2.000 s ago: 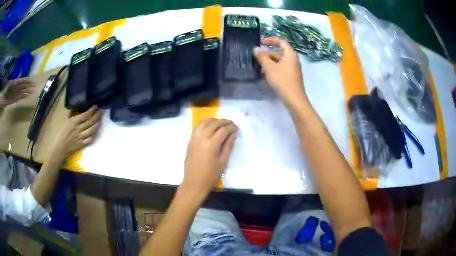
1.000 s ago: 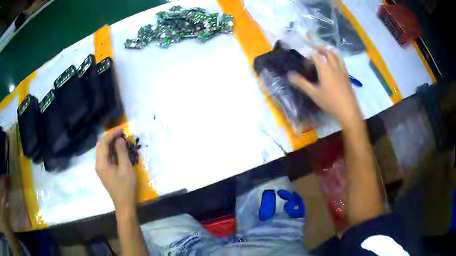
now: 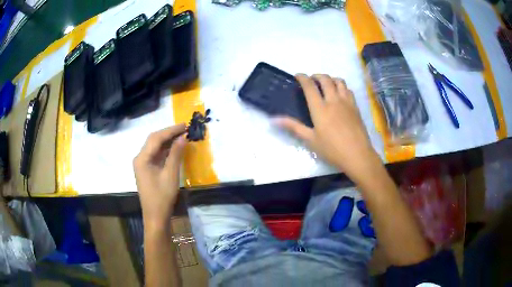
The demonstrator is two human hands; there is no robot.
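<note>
My right hand (image 3: 331,123) holds an empty black housing shell (image 3: 275,92) by its near right end, tilted over the middle of the white bench sheet. No green strip shows in it. My left hand (image 3: 163,162) is at the left edge of a small pile of tiny black parts (image 3: 197,126) on the yellow tape. Its thumb and fingertips are close together at the pile; whether a part is between them cannot be told.
Fitted housings (image 3: 135,56) overlap at left. Circuit boards (image 3: 280,4) lie at the far edge. Wrapped empty shells (image 3: 396,89), blue-handled cutters (image 3: 447,95) and a clear bag (image 3: 426,28) are at right. A dark corded tool (image 3: 28,134) lies on brown board at far left.
My right hand has moved left from the wrapped shells and now holds one shell. My left hand has drawn back from over the black pile to its edge. The view has shifted.
</note>
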